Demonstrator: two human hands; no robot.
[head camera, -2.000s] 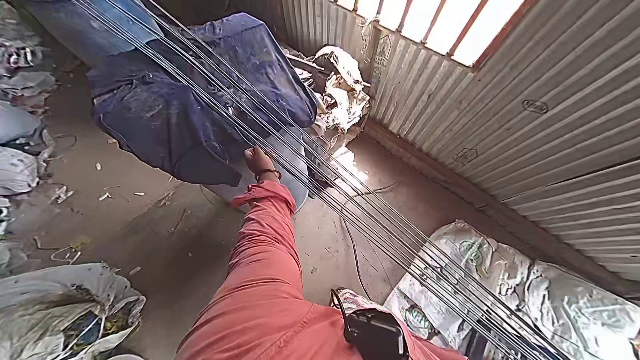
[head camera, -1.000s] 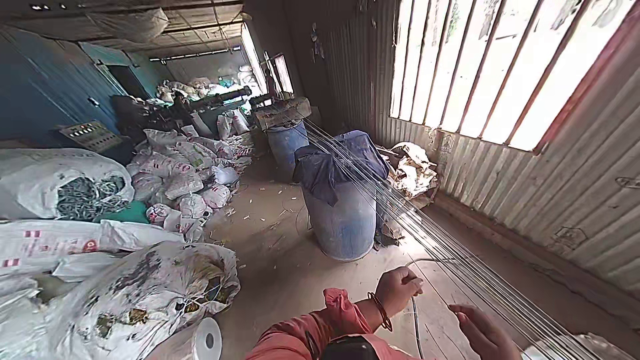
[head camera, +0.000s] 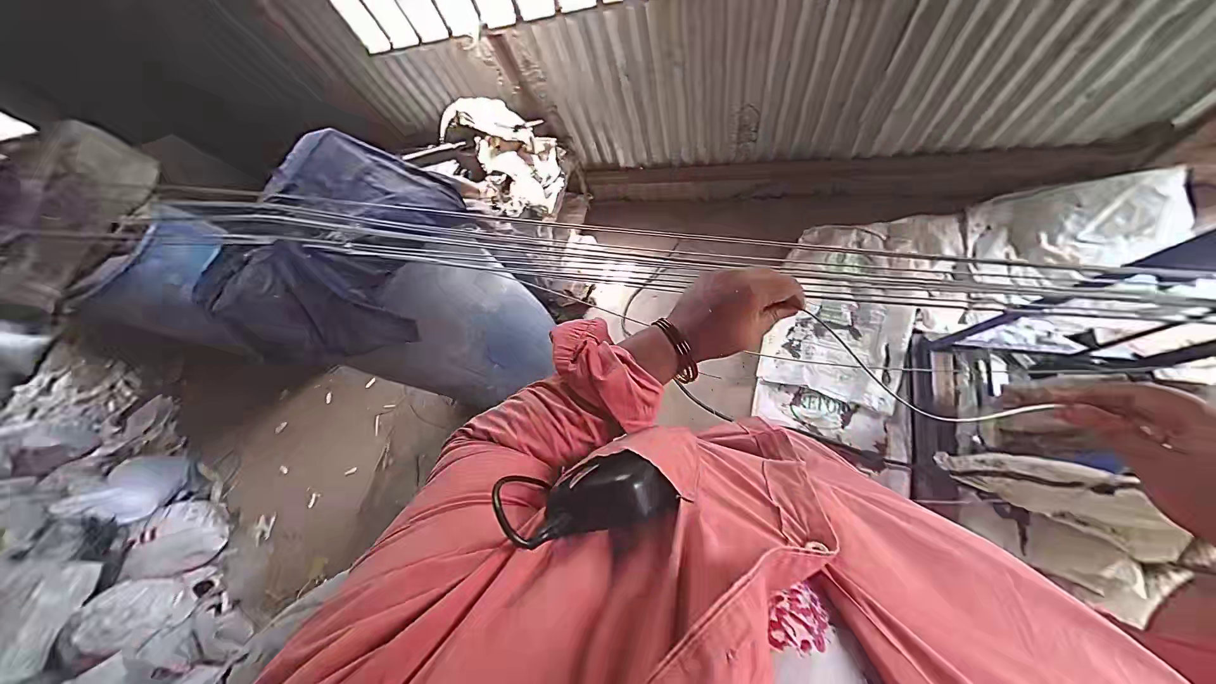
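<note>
My left hand (head camera: 736, 309), with bangles at the wrist, pinches a thin pale strand (head camera: 879, 380) just below the stretched bundle of strands (head camera: 608, 256). That strand sags in a curve to my right hand (head camera: 1135, 427) at the right edge, whose fingers are closed on its other part. The bundle runs across the whole view, over a blue plastic drum (head camera: 475, 323) draped with a dark blue cloth (head camera: 351, 190).
White woven sacks (head camera: 845, 332) lie beyond my hands, by the corrugated metal wall (head camera: 760, 85). A dark metal frame (head camera: 921, 408) stands at right. Filled bags (head camera: 142, 541) are heaped at lower left. A black device (head camera: 613, 496) hangs at my chest.
The view has swung strongly. My two hands, close together one second ago, are now wide apart, with the strand sagging between them.
</note>
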